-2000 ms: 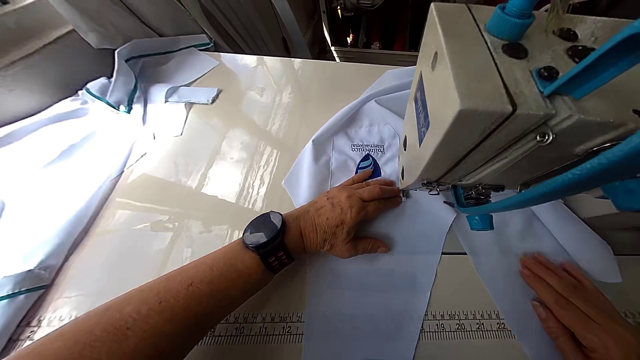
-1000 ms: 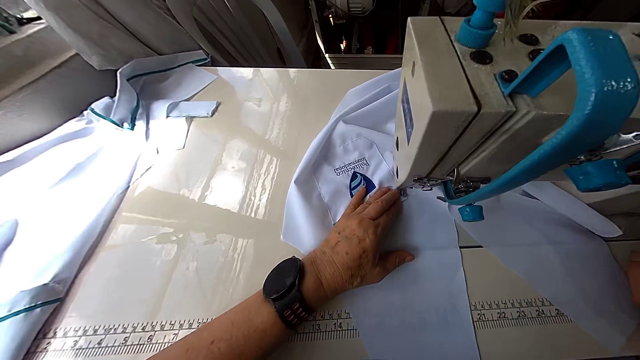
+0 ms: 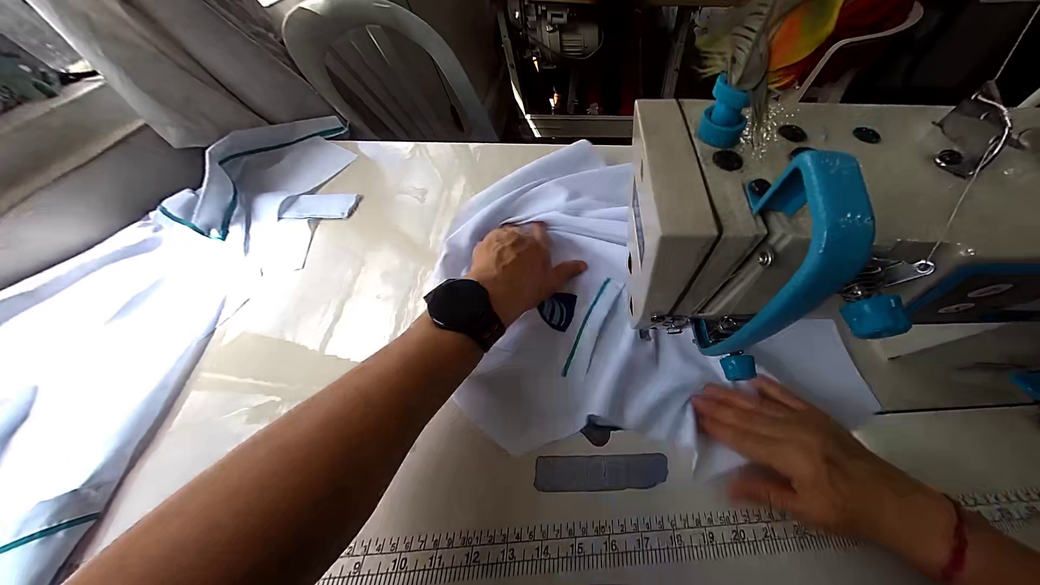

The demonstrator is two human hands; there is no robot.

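A white fabric garment piece [image 3: 520, 398] lies bunched under the head of an industrial sewing machine [image 3: 682, 219]. It bears a dark blue embroidered emblem [image 3: 558, 311] and a strip with a green edge [image 3: 591, 329]. My left hand [image 3: 516, 264], with a black watch on its wrist, presses flat on the cloth left of the machine head, just above the emblem. Near the front of the machine, my right hand [image 3: 784, 455] rests against the cloth's right part, slightly blurred, fingers spread. The needle area is partly hidden by a blue guard [image 3: 829, 236].
Another white garment with green piping [image 3: 122, 301] lies along the table's left side. A printed measuring tape [image 3: 487, 556] runs along the front. Beyond the table stand a plastic chair [image 3: 390, 65] and a motor [image 3: 561, 36]. Thread [image 3: 967, 195] runs down to the machine.
My left hand has moved to the far side of the emblem. My right hand, mostly out of view one second ago, is now at the cloth. The cloth is bunched, and a green-edged strip now shows.
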